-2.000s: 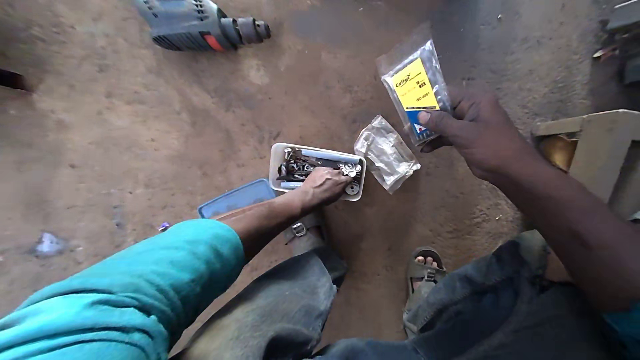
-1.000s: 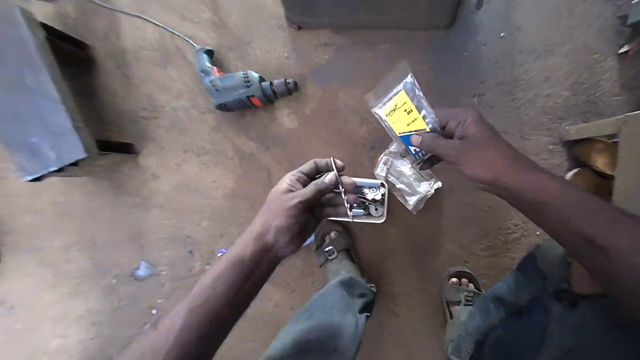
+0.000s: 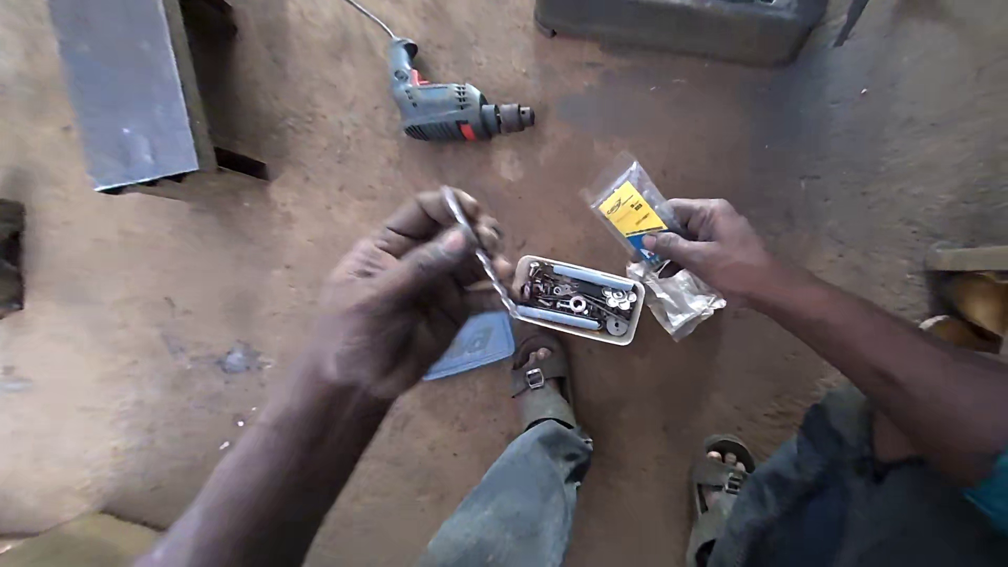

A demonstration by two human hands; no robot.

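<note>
Between the thumb and fingers of my left hand (image 3: pixel 409 291) is a long twist drill bit (image 3: pixel 487 264), tilted, its lower end over the left rim of a white plastic tub. That tub (image 3: pixel 630 331) holds screws, washers and other small metal parts. My right hand (image 3: pixel 713 240) grips a clear plastic packet (image 3: pixel 630 209) with a yellow and blue card that bears writing. A crumpled clear plastic bag (image 3: pixel 681 303) lies just under this hand; whether the hand touches it, I cannot tell. A blue lid (image 3: pixel 476 346) lies on the floor left of the tub, partly hidden by my left hand.
A corded power drill (image 3: pixel 441 106) lies on the floor beyond the tub. Farther back is a dark case (image 3: pixel 677 27). At the upper left stands a grey-topped bench or stool (image 3: pixel 130 87). My sandalled feet are close to the tub, and a wooden frame (image 3: pixel 969 258) is at the right edge.
Two seconds ago my left hand was in the tub; it has since lifted out with the drill bit and moved up and left. My right hand still holds the packet. The view has shifted.
</note>
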